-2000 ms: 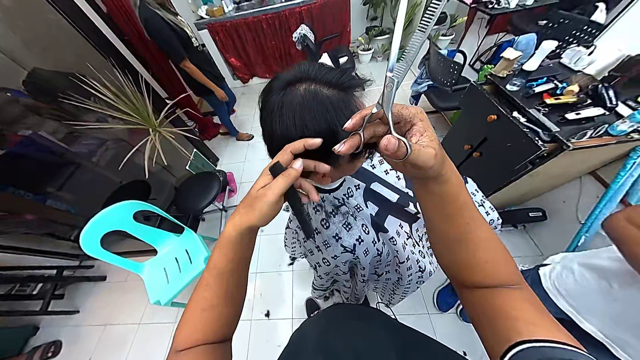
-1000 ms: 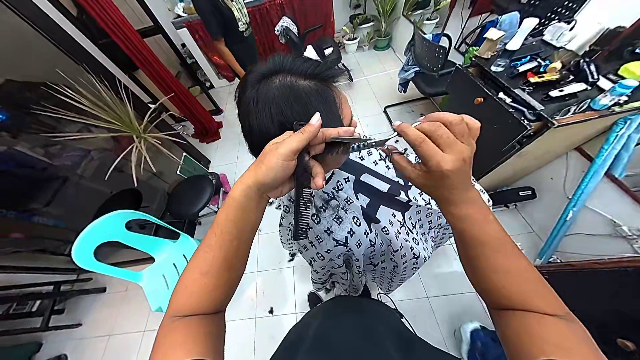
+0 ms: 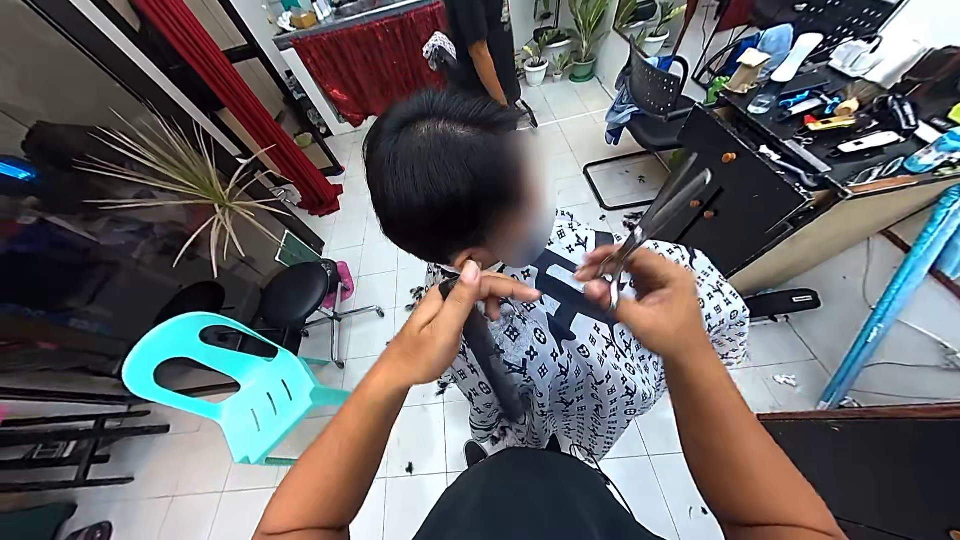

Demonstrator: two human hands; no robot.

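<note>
A seated person with short dark hair wears a white barber's cape with a black pattern. Close to the ear, my left hand grips a black comb that points down over the cape, its index finger stretched out. To its right, my right hand holds a pair of hair scissors by the finger rings, blades pointing up and away from the head. The scissors look slightly blurred and do not touch the hair.
A turquoise plastic chair and a black stool stand on the left, near a spiky plant. A cluttered black workstation is at the right. Another person stands beyond the head. Hair clippings lie on the tiles.
One second ago the scissors were level between my hands by the face; now they point up, farther right. My left hand is lower, below the ear, with the comb still in it.
</note>
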